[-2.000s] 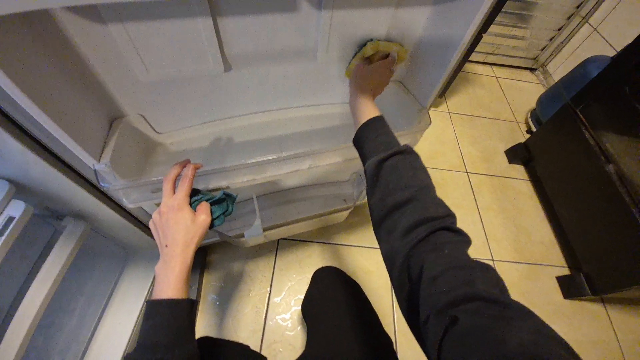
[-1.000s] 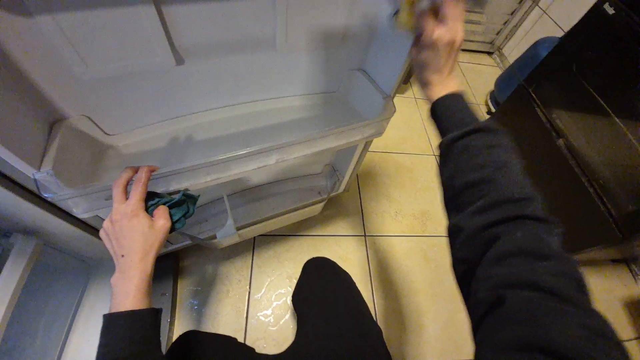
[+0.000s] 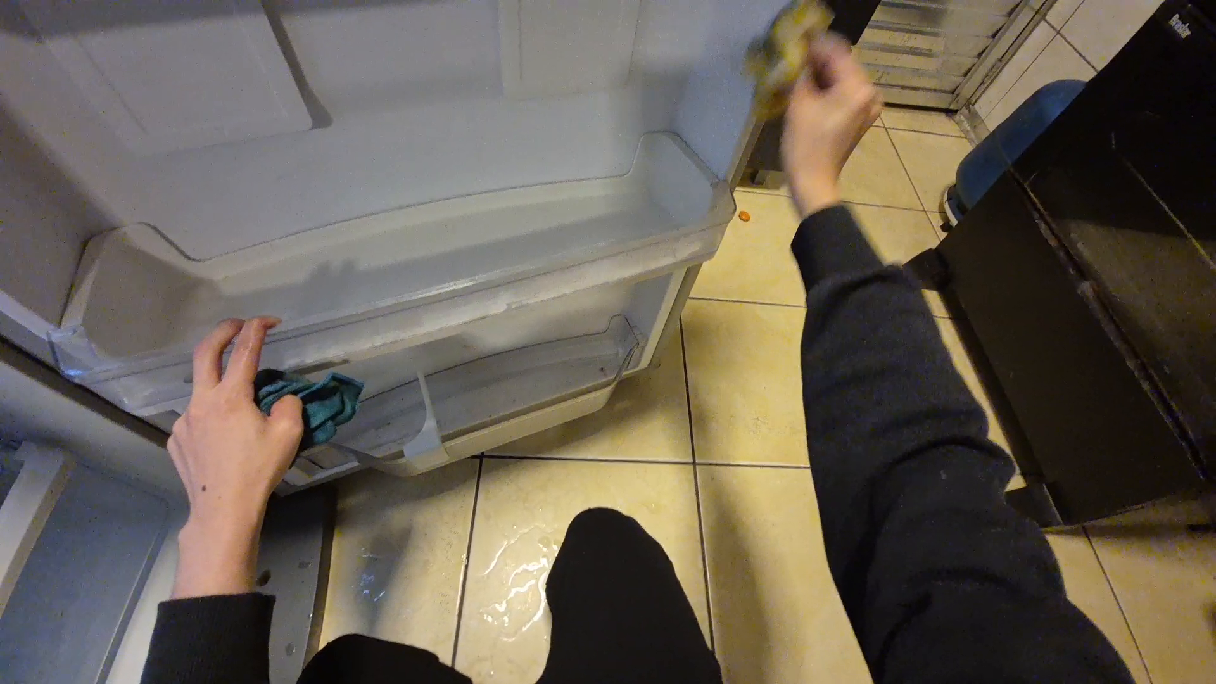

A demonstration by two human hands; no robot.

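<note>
My left hand point(image 3: 233, 427) holds a crumpled teal cloth point(image 3: 323, 404) against the front of the upper door shelf point(image 3: 513, 294), its fingertips over the shelf's rim. Up at the right edge of the open fridge door point(image 3: 399, 123), my right hand point(image 3: 831, 109) grips a blurred yellowish cloth or sponge point(image 3: 788, 52). Below the upper shelf is a lower door bin point(image 3: 532, 408) with a small divider point(image 3: 426, 418).
Water lies on the tiled floor point(image 3: 513, 589) by my knee. A black cabinet or appliance point(image 3: 1073, 380) stands at the right, with a blue container point(image 3: 1016, 142) behind it. The fridge's interior point(image 3: 85, 541) is at lower left. A small orange bit point(image 3: 744, 217) lies on the tiles.
My right hand has moved from the door's inner panel to its right edge, still holding the yellowish thing. My left hand keeps the teal cloth at the upper shelf.
</note>
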